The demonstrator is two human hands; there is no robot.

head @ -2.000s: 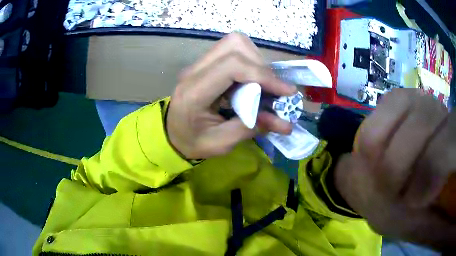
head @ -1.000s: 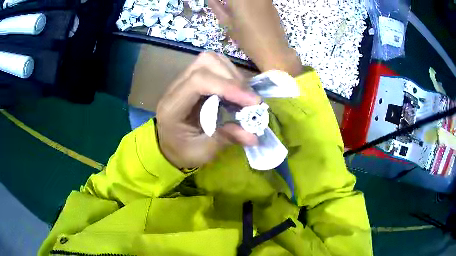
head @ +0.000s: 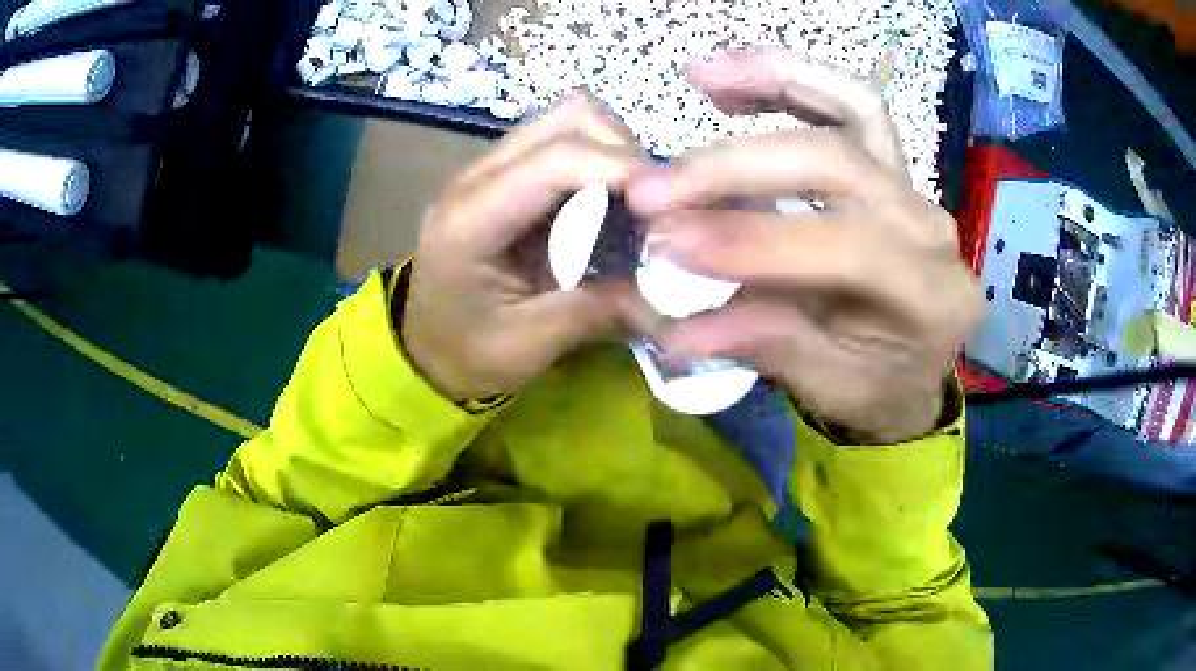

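The white folding tripod base (head: 578, 236) is held over the lap, with white curved legs spread around the hub. My left hand (head: 505, 256) is closed around it from the left. My right hand (head: 826, 249) is at its right side, blurred, with fingers on the white parts at the hub. A rounded white piece (head: 685, 287) shows between the two hands; the hub face is hidden behind my right fingers. Whether a small part is in my right fingers cannot be told.
The parts tray (head: 394, 108) with small white plastic parts lies beyond my hands. A foam rack (head: 131, 151) with white cylinders is at left. The screw feeder (head: 1036, 282) on its red base is at right, with a black cord across it and a plastic bag (head: 1026, 79) behind.
My right hand first moved from the right, where something orange showed by it, to the tray. It has now come back to the tripod base in my left hand.
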